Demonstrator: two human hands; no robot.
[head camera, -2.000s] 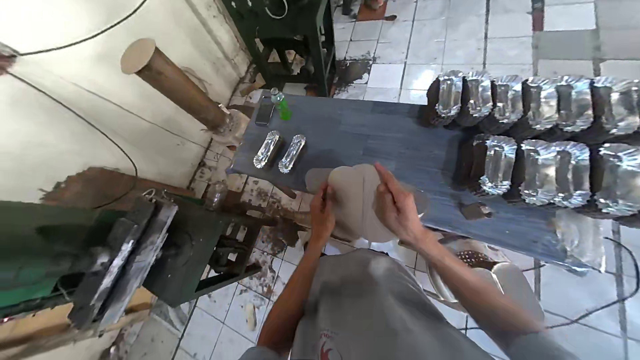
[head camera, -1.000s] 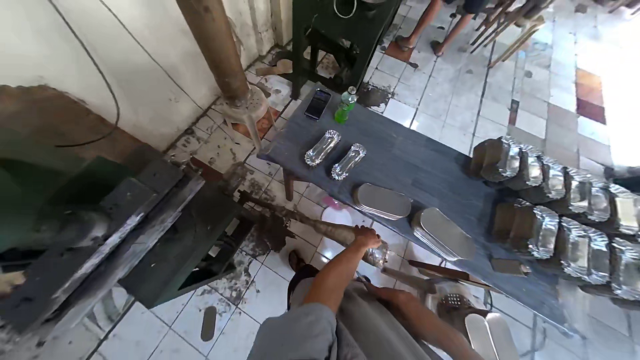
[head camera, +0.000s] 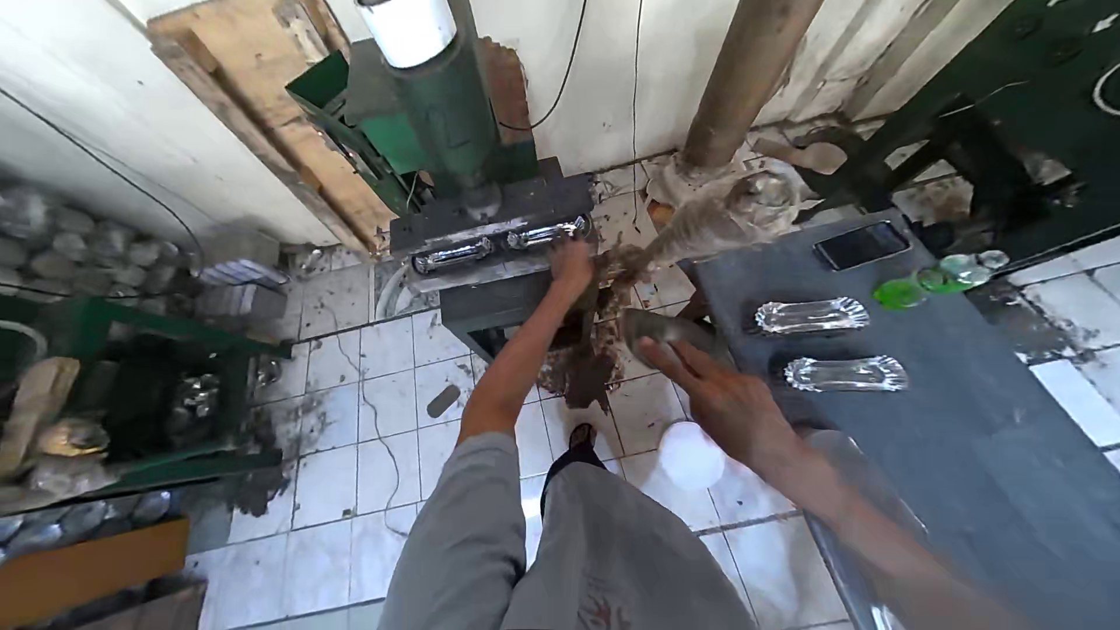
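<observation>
My left hand (head camera: 571, 261) reaches to the press, its fingers at the right end of an oval foil tray (head camera: 535, 234); blur hides whether they grip it. Left of that tray another foil tray (head camera: 452, 255) lies on the dark metal bed of the press (head camera: 429, 229). Between the press and the table my right hand (head camera: 731, 398) holds a grey oval piece, perhaps a stack of flat blanks (head camera: 669, 331), blurred by motion. Two more shiny foil trays, one upper (head camera: 812, 316) and one lower (head camera: 846, 374), lie on the grey table (head camera: 980, 472) to the right.
A phone (head camera: 862, 245) and a bottle with green liquid (head camera: 941, 280) are at the table's far end. A plastic-wrapped pipe (head camera: 717, 219) stands beyond the gap. One oval piece (head camera: 444, 401) lies on the tiled floor. A green machine frame (head camera: 157, 394) stands at the left.
The view has swung left to the press. My left hand has moved to the press. My right hand now holds an oval piece; one second ago oval blanks lay on the table in two places.
</observation>
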